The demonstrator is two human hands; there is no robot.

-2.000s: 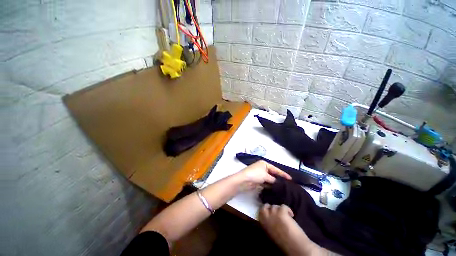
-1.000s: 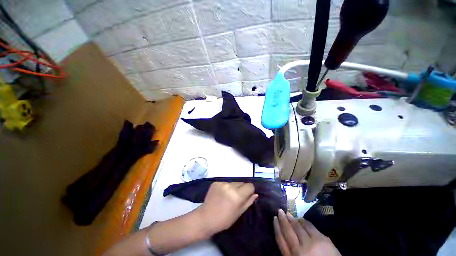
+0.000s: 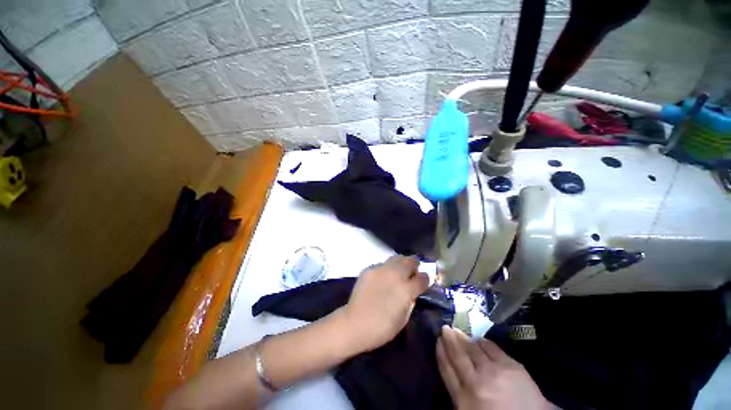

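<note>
A dark garment piece (image 3: 393, 364) lies in front of the sewing machine (image 3: 593, 216) and bunches to the right below its head. A dark strip with a pointed end (image 3: 308, 297) reaches left from under my left hand. My left hand (image 3: 385, 300) is bare, with a bracelet at the wrist, and its fingertips pinch the cloth just left of the presser foot area. My right hand (image 3: 485, 372) lies on the cloth in front of the foot, fingers together and extended. The needle is too small to make out.
Dark cut pieces (image 3: 369, 200) lie behind and left of the head. A dark bundle (image 3: 160, 276) lies on the cardboard (image 3: 104, 160) at left. A clear disc (image 3: 304, 267) is on the white tabletop. A blue lamp (image 3: 444, 156), black rod (image 3: 523, 68) and screwdriver (image 3: 581, 40) stand above the machine.
Over two seconds the view has come nearer the machine and the cloth has moved to the foot. In the last second my left hand has moved right and up, closer to the foot.
</note>
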